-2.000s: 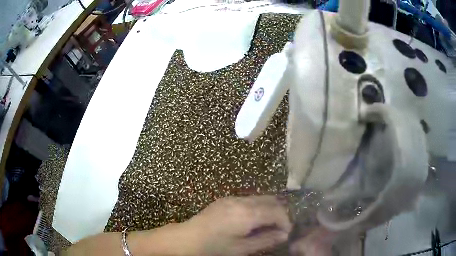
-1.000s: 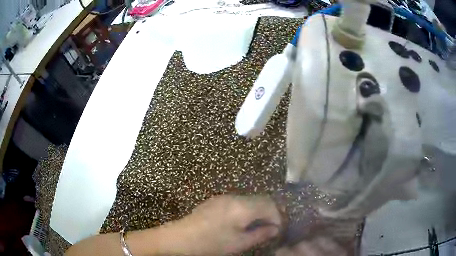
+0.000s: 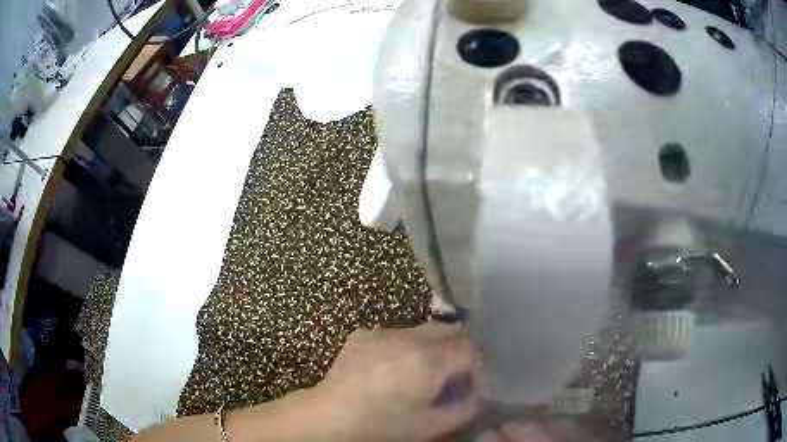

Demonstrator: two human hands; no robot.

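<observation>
The dark printed fabric panel (image 3: pixel 302 242) with tan flecks lies flat on the white table, with a curved cut-out at its far edge. The off-white sewing machine head (image 3: pixel 535 198) covers the right of the view and hides the needle area. My left hand (image 3: pixel 401 380), with a bracelet at the wrist, lies on the fabric's near edge just left of the head. Its fingertips are hidden, so its grip is unclear. Only a blurred bit of my right hand (image 3: pixel 526 432) shows at the bottom edge, beside the left hand.
The white table (image 3: pixel 164 250) curves around the fabric. The lamp (image 3: pixel 377 194) is partly behind the machine head. Dark snips (image 3: pixel 771 401) lie at the lower right. A pink-red item (image 3: pixel 244 19) is at the far edge. More printed fabric (image 3: pixel 97 319) hangs at the left. Another table (image 3: pixel 82 86) stands at far left.
The view has shifted closer to the machine head, which now looks larger and further left and covers more of the lamp. My left hand stays on the fabric; less of my right hand shows.
</observation>
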